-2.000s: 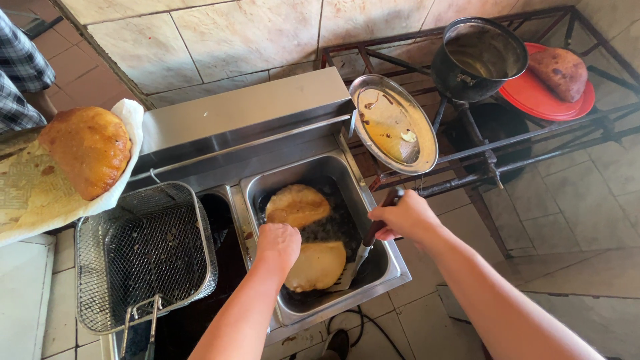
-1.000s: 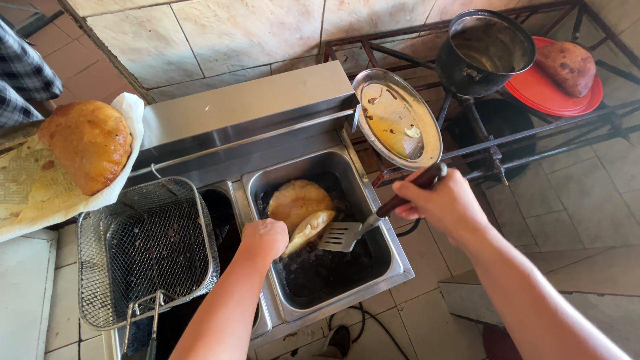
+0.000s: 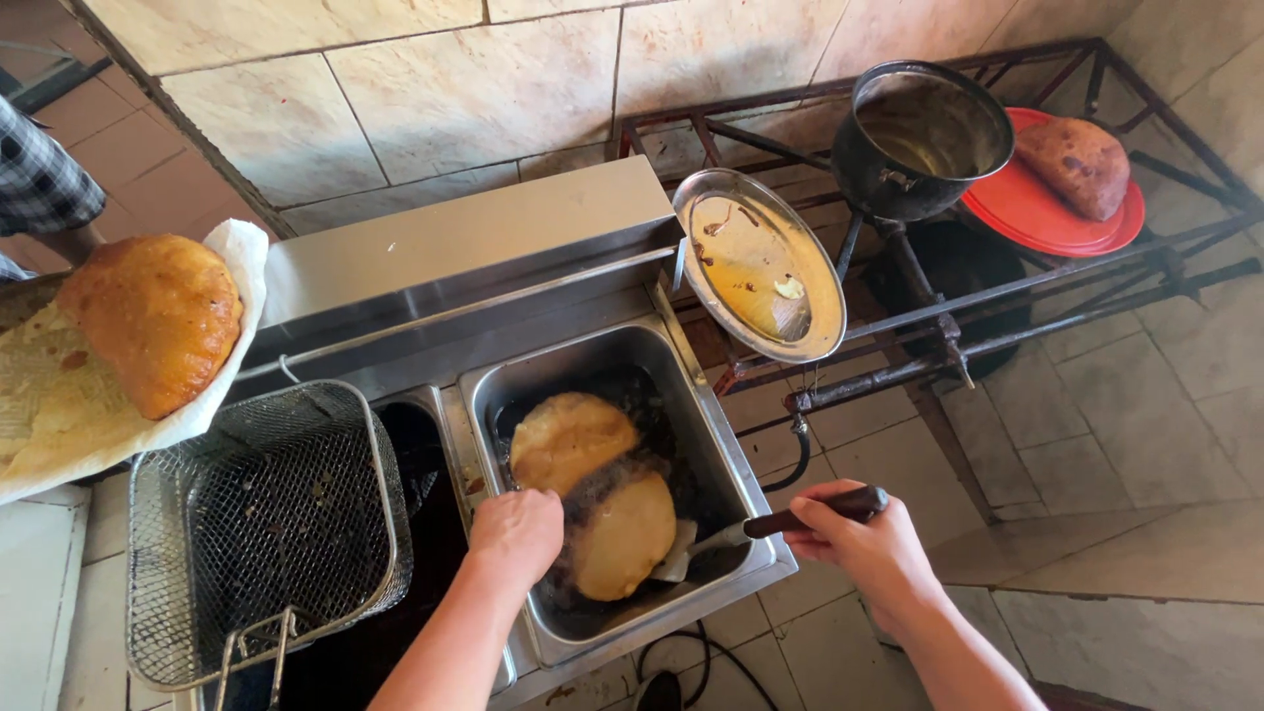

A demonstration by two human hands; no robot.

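Note:
Two half-moon pastries float in dark oil in the steel deep fryer basin point(image 3: 726, 415). The upper pastry point(image 3: 573, 441) lies toward the back; the lower pastry point(image 3: 627, 535) is close below it. My right hand point(image 3: 864, 543) grips the dark handle of a metal spatula point(image 3: 731, 536), whose blade touches or sits just beside the lower pastry's right edge. My left hand point(image 3: 516, 538) is curled above the basin's left edge, near both pastries. Whether its fingers hold some thin thing is hidden from this view.
A wire fry basket point(image 3: 267, 523) stands left of the basin. Above it, a browned pastry point(image 3: 153, 321) rests on paper. An oily oval metal tray point(image 3: 765, 267), a dark pot point(image 3: 923, 138) and a red plate point(image 3: 1047, 217) with another pastry are on the burner frame. A person's checkered sleeve point(image 3: 44, 178) shows at far left.
The lower pastry, tilted up near my left hand a second ago, now lies flat in the oil. The spatula and my right hand have moved lower.

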